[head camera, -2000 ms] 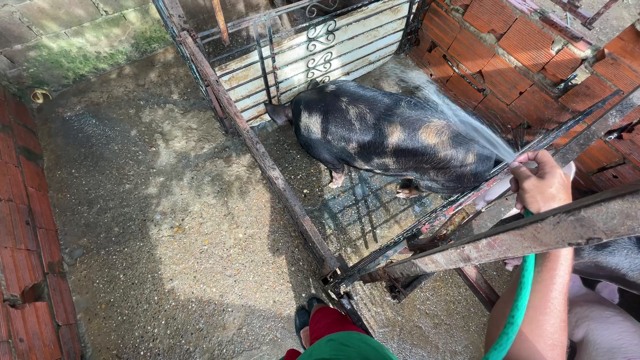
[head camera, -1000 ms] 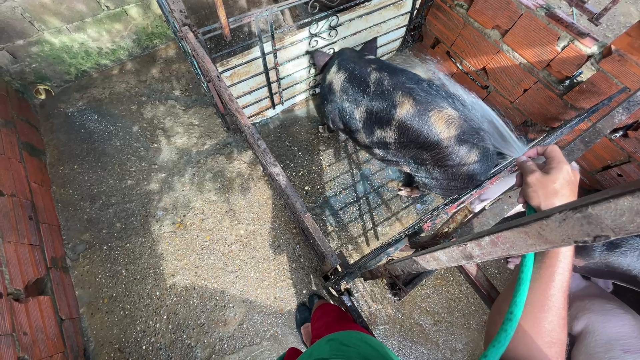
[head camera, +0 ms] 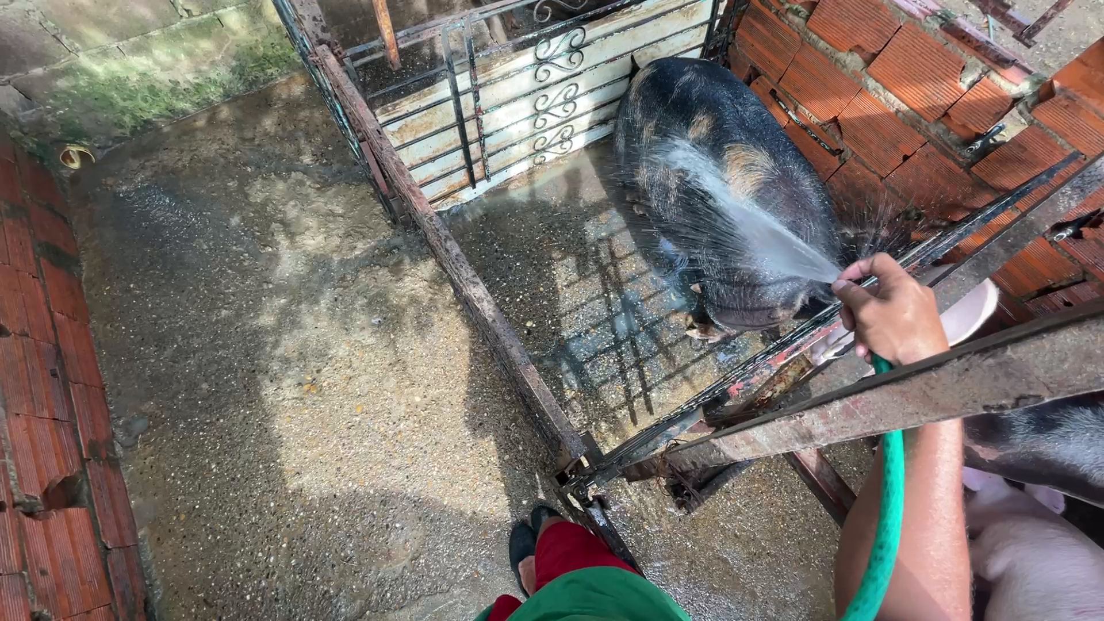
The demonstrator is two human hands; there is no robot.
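My right hand [head camera: 893, 309] grips the end of a green garden hose [head camera: 883, 526], thumb and fingers at its mouth, above the pen's metal rails. From there a fanned water spray [head camera: 759, 233] falls on the back of a black pig with tan patches [head camera: 716, 129], which stands in the pen beside the brick wall. The hose runs down along my forearm. My left hand is not in view.
Rusty metal rails [head camera: 483, 310] meet at a corner near my feet. A white barred gate [head camera: 517, 103] closes the pen's far side. Brick walls [head camera: 923, 147] stand right and left. A pink pig [head camera: 1026, 552] and a dark pig [head camera: 1044, 444] are at lower right.
The black pig has turned, its body now nearer the brick wall and away from the white gate's middle. The spray has swung left from the wall side onto its back.
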